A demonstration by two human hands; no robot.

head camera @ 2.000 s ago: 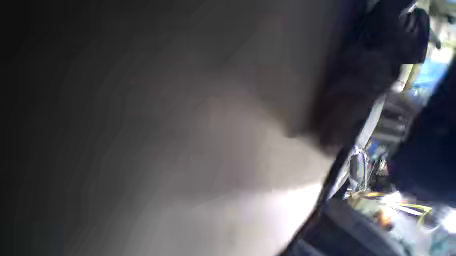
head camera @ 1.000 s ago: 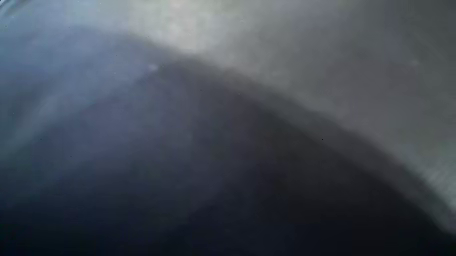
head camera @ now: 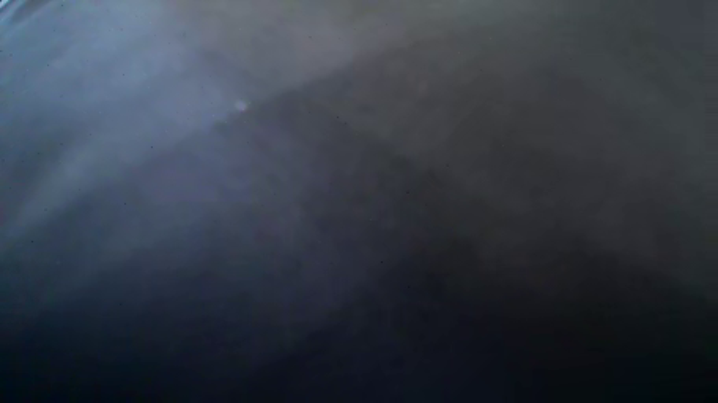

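A blurred dark surface [head camera: 354, 236] lies right up against the camera and fills nearly the whole head view. It is blue-grey at the upper left, brownish grey at the upper right and almost black along the bottom. I cannot tell what it is. A small pale spot [head camera: 242, 105] shows at the upper left. Neither my left hand nor my right hand is in view.
A thin brighter, streaked patch [head camera: 17, 11] shows in the top left corner; what it is cannot be told. No other object, edge or person can be made out.
Two seconds ago, part of a bright, cluttered room showed at the right; it is gone. Since one second ago, the pale area at the upper right has darkened and the slanting edge has faded.
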